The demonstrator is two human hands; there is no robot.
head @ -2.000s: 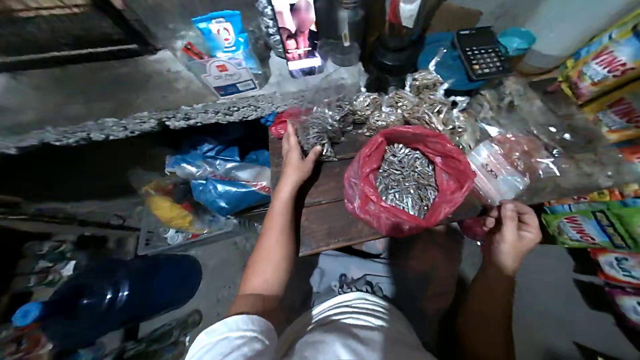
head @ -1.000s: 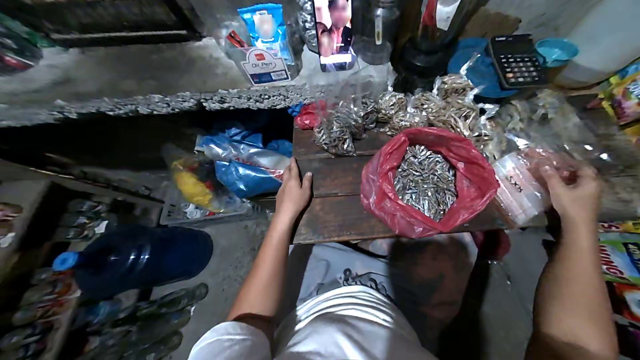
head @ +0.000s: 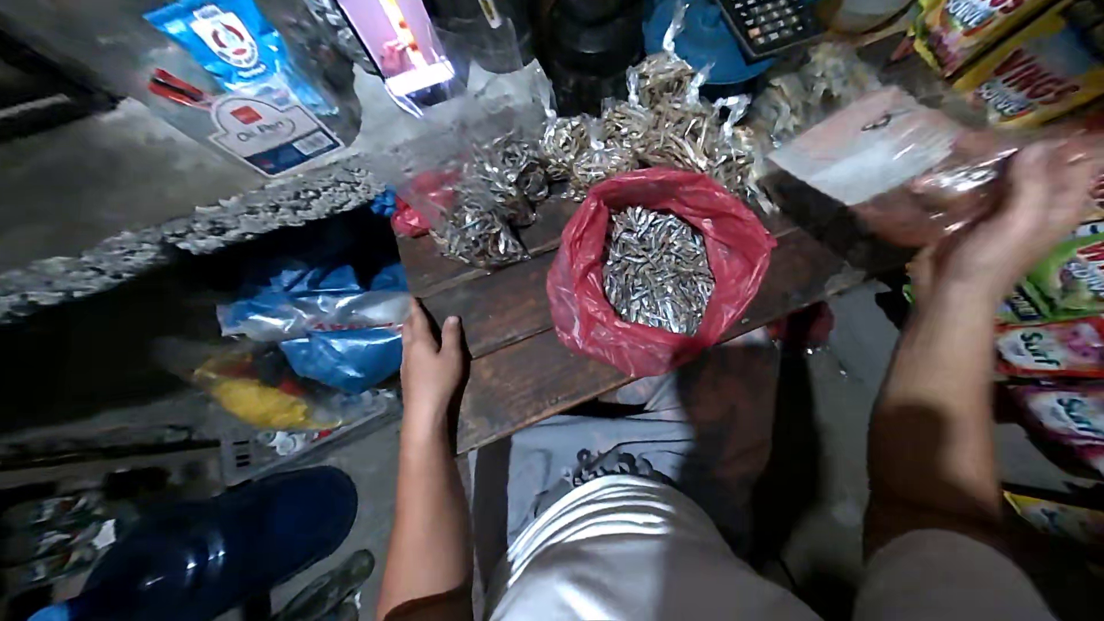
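Observation:
A red plastic bag [head: 569, 302] with a rolled-back rim stands on the dark wooden table [head: 517, 371], full of small dried fish [head: 660, 269]. My left hand [head: 431, 354] rests on the table's left edge, holding the board's side between thumb and fingers. At the right, my right hand [head: 1005, 216], blurred, grips a clear plastic pack [head: 888, 142] with a white printed part, lifted over the table. Knotted clear bags of dried fish [head: 660, 125] lie behind the red bag. Another clear bag of fish [head: 483, 224] lies at the table's back left.
A lit phone [head: 401, 43], a calculator [head: 770, 24] and a blue milk-powder packet [head: 228, 43] are at the back. Detergent sachets [head: 1056, 345] hang or lie at the right. Blue plastic bags [head: 345, 345] and a large blue water bottle [head: 216, 543] are at the left.
My right hand has taken hold of the clear pack beside the red bag and raised it up and to the right. My left hand has moved from the bag at back left to the table's edge.

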